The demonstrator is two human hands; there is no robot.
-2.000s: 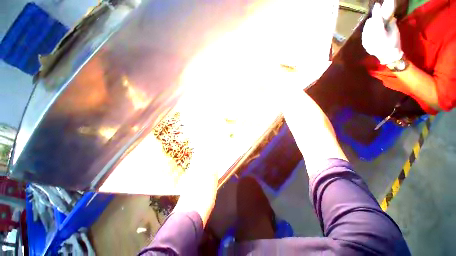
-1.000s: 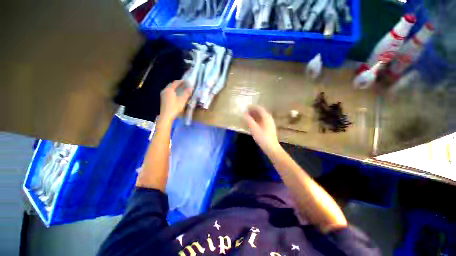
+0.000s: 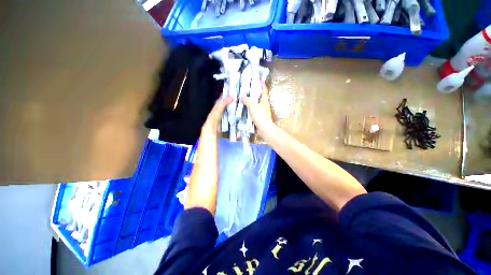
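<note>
A bundle of several pale plastic handles lies at the table's near-left edge, heads toward the crates and tails over the edge. My left hand is on the bundle's left side and my right hand on its right side, together gripping it. Their fingertips are partly hidden among the handles. The lined blue crate is just below the tails.
A black cloth lies left of the bundle. Blue crates of handles stand behind. To the right are a cardboard pad with a white knob, black loops, dropper bottles and a red-white bottle. Another handle crate is lower left.
The view has turned from a bright, glaring bench to this table. My right hand has moved left from the bare tabletop onto the handles. Both hands now close around the bundle.
</note>
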